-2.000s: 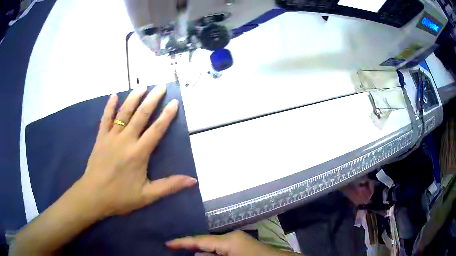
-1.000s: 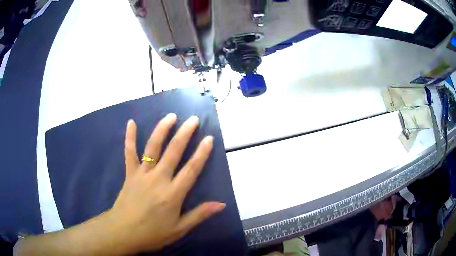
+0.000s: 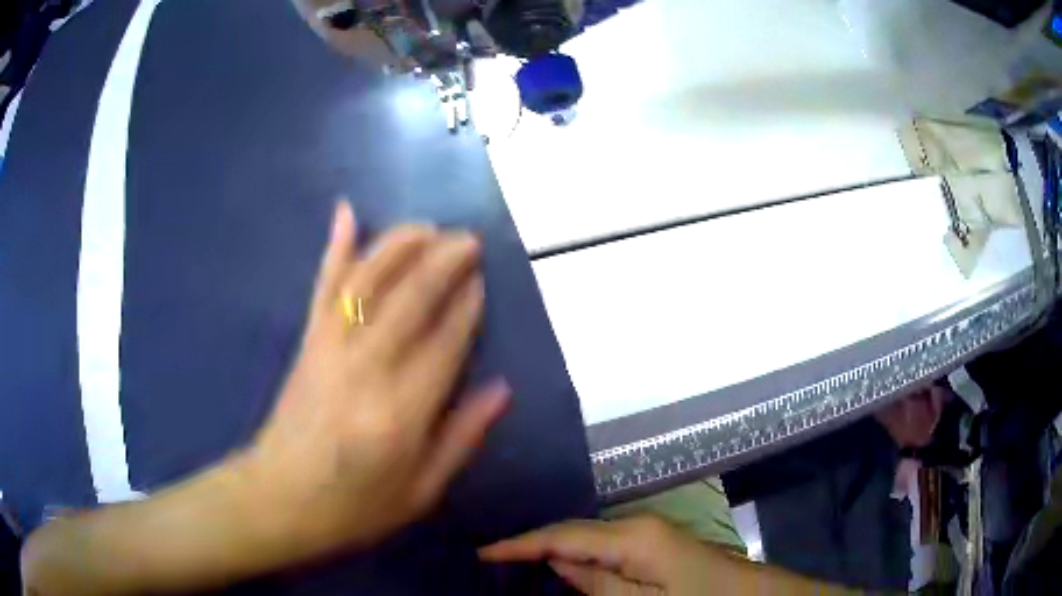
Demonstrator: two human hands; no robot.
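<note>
A dark navy fabric panel (image 3: pixel 233 175) lies on the white machine table, its right edge running down from the presser foot (image 3: pixel 454 105) past the table's front edge. My left hand (image 3: pixel 384 338), with a gold ring, rests on top of the panel below the foot. Its fingers are slightly bent and blurred, and it grips nothing that I can see. My right hand (image 3: pixel 629 553) is at the bottom edge of the picture, fingers at the panel's lower right edge. Whether it pinches the cloth is unclear.
The machine head is at the top, with a blue knob (image 3: pixel 549 84) right of the needle. A cream packet (image 3: pixel 984 198) lies at the right end. A ruler strip (image 3: pixel 815 408) edges the table front. More navy cloth (image 3: pixel 41 233) lies far left; dark cloth pieces (image 3: pixel 815 512) are below the table.
The panel has moved up past the foot and now covers more table beyond it. My left hand's fingers have drawn in from spread. My right hand has come back into view at the bottom.
</note>
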